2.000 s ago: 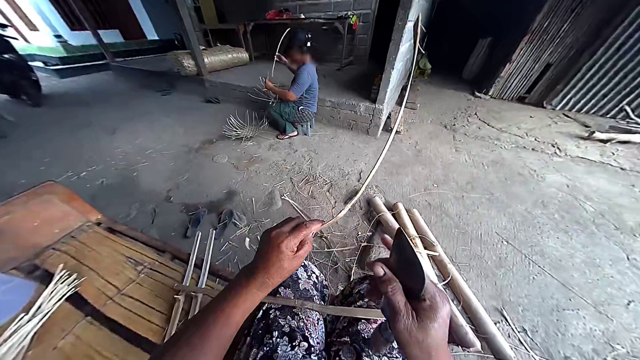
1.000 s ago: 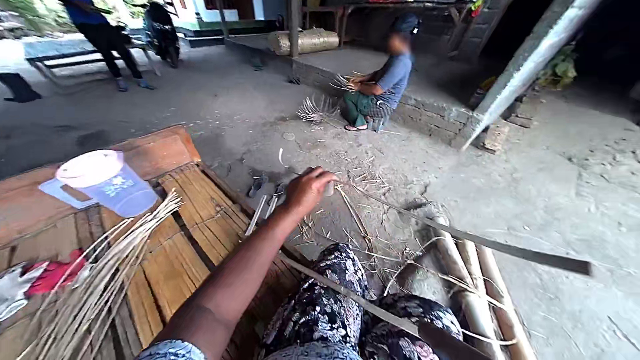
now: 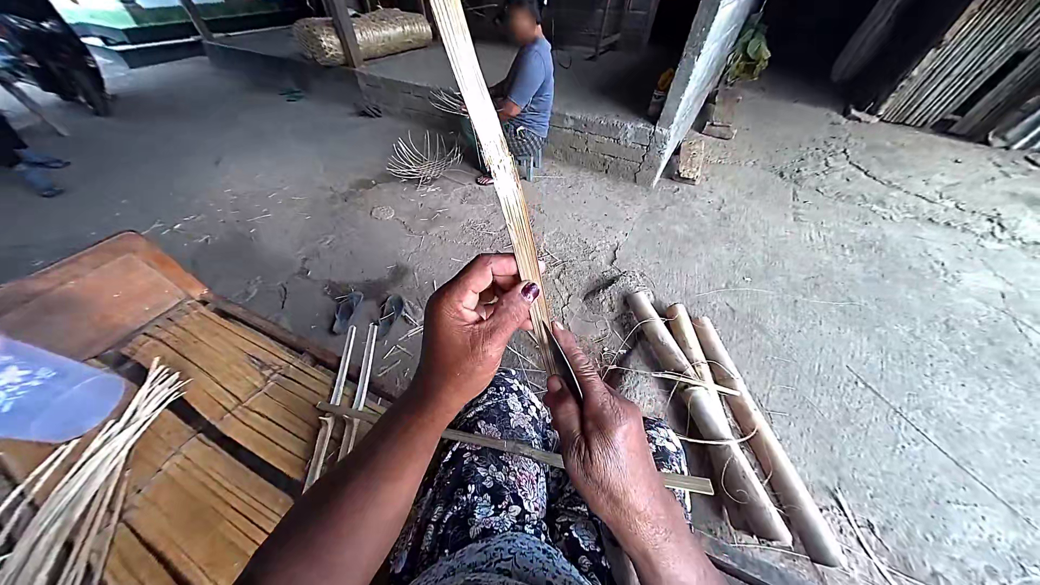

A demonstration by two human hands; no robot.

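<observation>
My left hand [image 3: 479, 325] pinches a long flat bamboo strip [image 3: 497, 154] between thumb and fingers. The strip slants up and away past the top edge of the view. My right hand [image 3: 597, 414] is closed around a knife, its dark blade [image 3: 562, 364] lying against the strip's lower end; the handle is hidden in the palm. Another narrow bamboo strip [image 3: 504, 445] lies across my lap, over the floral cloth and under both arms.
Left of me is a bamboo-slat bench [image 3: 219, 406] with a bundle of thin strips [image 3: 106, 471] and a translucent plastic container [image 3: 53, 394]. Bamboo poles [image 3: 731, 422] lie on the ground at right. A person [image 3: 528, 81] sits ahead beside a spiky bamboo framework [image 3: 422, 158].
My right hand and the knife have come up to the strip near my left hand. A wide strip now points up and away; one second ago a strip in my left hand extended to the right.
</observation>
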